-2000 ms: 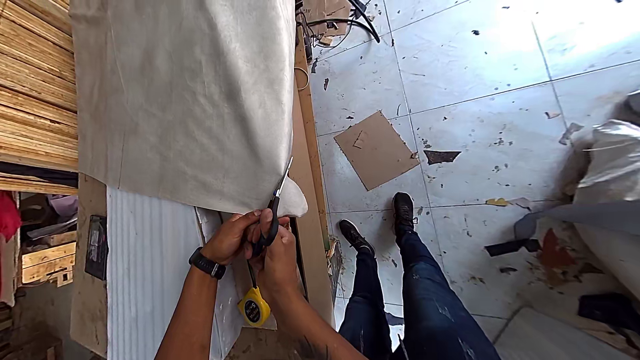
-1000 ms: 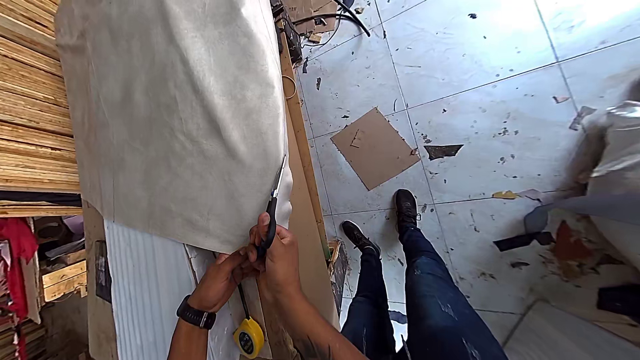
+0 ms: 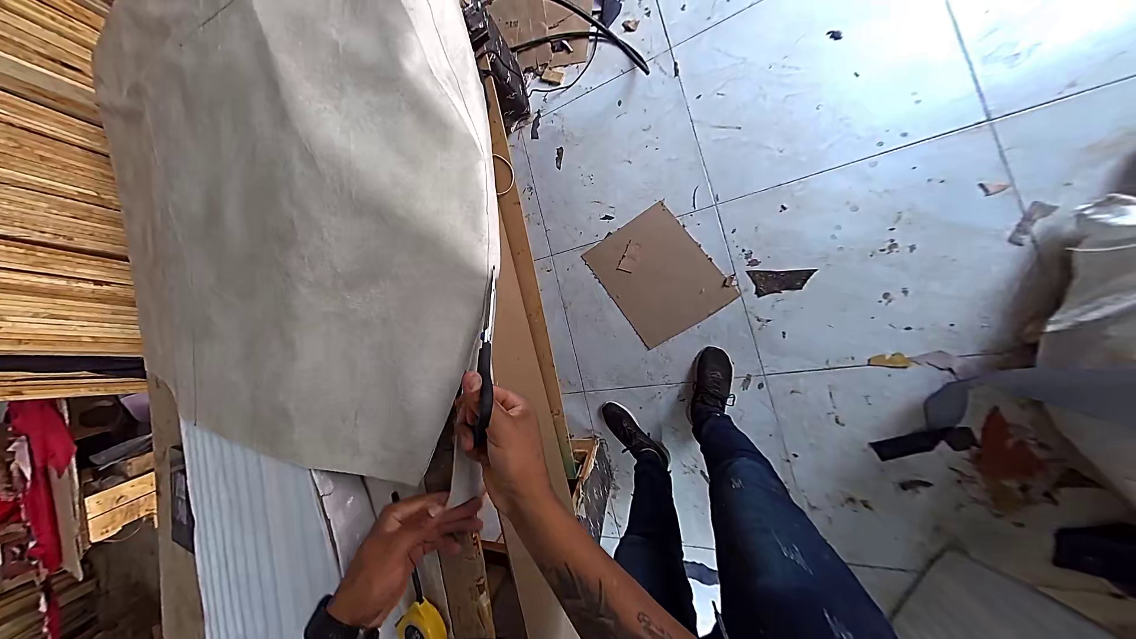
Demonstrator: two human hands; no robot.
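Observation:
A large sheet of grey-beige upholstery material [image 3: 319, 231] lies over the work surface, with pen lines along its right side. My right hand [image 3: 510, 444] holds black-handled scissors [image 3: 485, 373], whose blades lie at the sheet's right edge. Below them hangs a narrow strip of the material [image 3: 465, 475], and the fingers of my left hand [image 3: 399, 550] are around its lower end. Under the sheet's lower edge shows a white ribbed panel [image 3: 257, 532]. A yellow tape measure [image 3: 422, 621] sits just below my left hand, partly cut off by the frame.
Stacked wooden boards [image 3: 62, 213] stand at the left, above a red cloth [image 3: 44, 461]. A wooden rail [image 3: 524, 257] runs along the table's right side. On the tiled floor lie a square of brown board [image 3: 661, 275], scraps and black cable [image 3: 612, 35]. Crumpled sheeting [image 3: 1096, 284] is at far right.
The scissors have moved up along the sheet's right edge. My left hand has come away from the scissors and now holds the strip lower down.

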